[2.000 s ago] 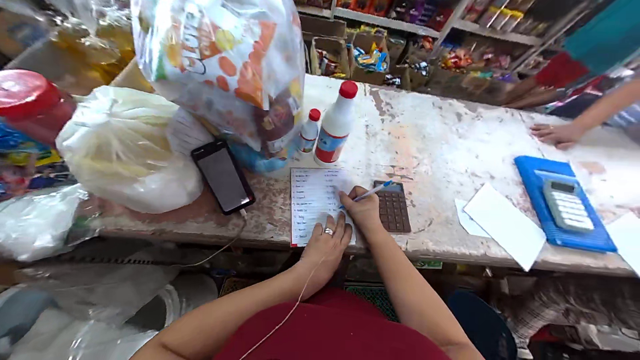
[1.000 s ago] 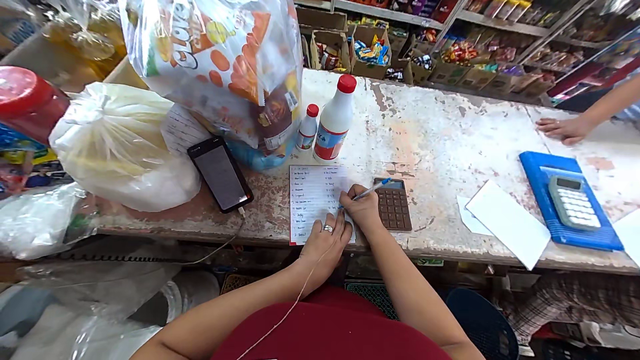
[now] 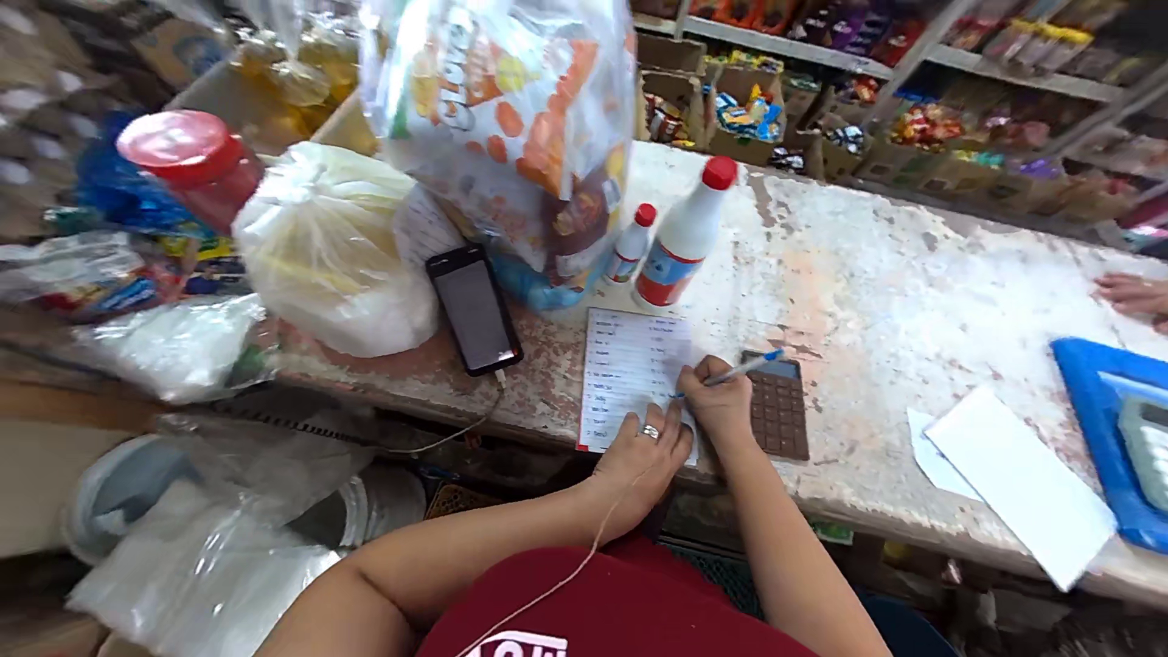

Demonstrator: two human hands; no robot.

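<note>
A lined sheet of paper (image 3: 630,365) with handwriting lies on the worn counter near its front edge. My left hand (image 3: 641,456), with a ring on one finger, rests flat on the sheet's lower part, fingers spread. My right hand (image 3: 716,397) grips a blue-and-white pen (image 3: 744,367), its tip at the sheet's right side. Right beside that hand is a brown calculator (image 3: 778,411), partly covered by it. Behind the sheet stand a small red-capped bottle (image 3: 630,246) and a larger red-capped bottle (image 3: 684,242). A smartphone (image 3: 474,310) with a cable plugged in lies to the left.
A big printed plastic bag (image 3: 511,128) and a tied white bag (image 3: 333,255) stand on the left, near a red-lidded jar (image 3: 192,164). White papers (image 3: 1022,484) and a blue item (image 3: 1086,429) bearing a grey calculator (image 3: 1148,447) lie right. Another person's hand (image 3: 1136,297) is at the right edge.
The view has shifted left, bringing more of the bags in. My right hand with the pen has moved slightly down the sheet; my left hand stays on the paper.
</note>
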